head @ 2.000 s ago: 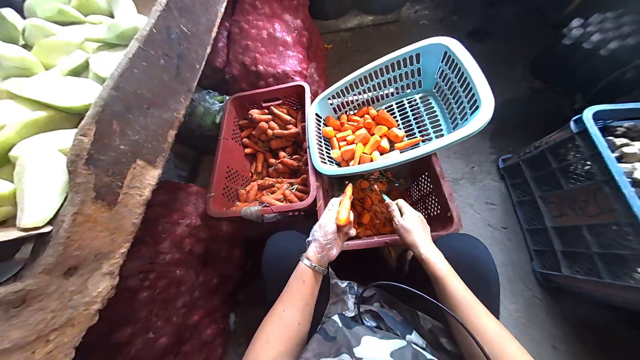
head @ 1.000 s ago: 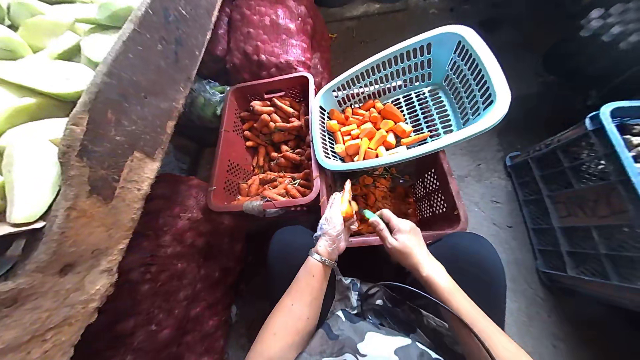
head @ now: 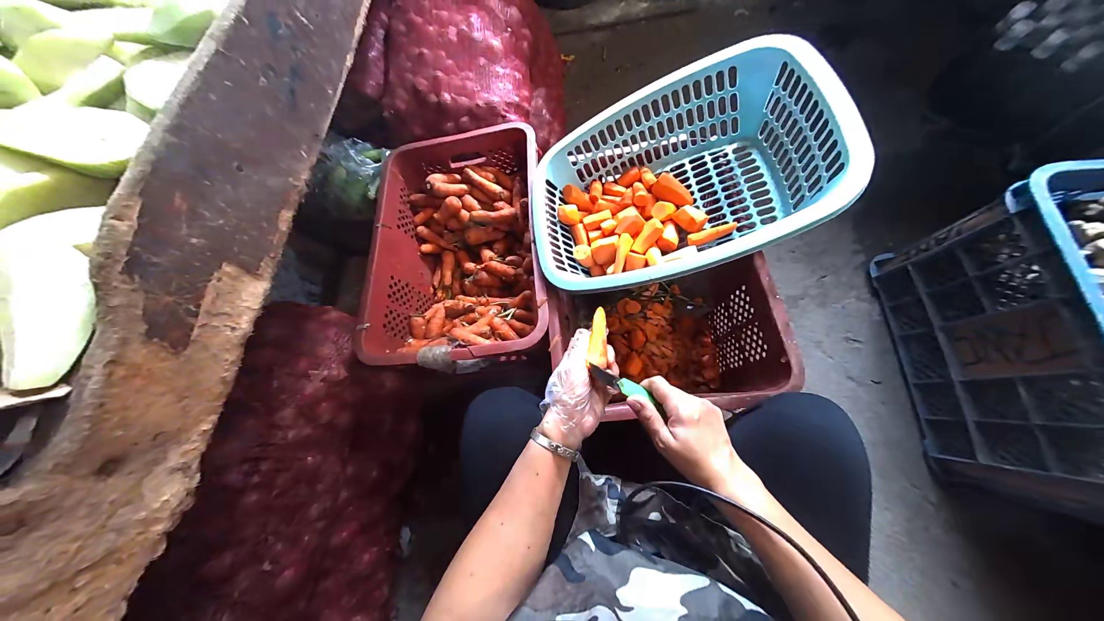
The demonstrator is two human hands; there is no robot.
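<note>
My left hand (head: 576, 392), in a clear plastic glove, holds a carrot (head: 598, 338) upright. My right hand (head: 690, 429) grips the green handle of a small knife (head: 634, 390); its dark blade lies against the carrot's lower part. Beneath them is a red plastic crate (head: 780, 345) with carrot pieces and peelings (head: 660, 336). A light blue plastic basket (head: 828, 194) with peeled, cut carrots (head: 634, 220) rests tilted over that crate's far edge. To the left, another red crate (head: 384, 285) holds whole carrots (head: 479, 250).
Red mesh sacks (head: 457, 69) stand behind the left crate and at lower left (head: 293, 466). A worn wooden board (head: 216, 164) runs along the left, beside pale green vegetables (head: 69, 138). At right are a dark plastic crate (head: 992, 345) and a blue-rimmed container (head: 1048, 185).
The knife blade now shows against the carrot; a second ago only the green handle was plain beside it. Both hands stay over the near red crate.
</note>
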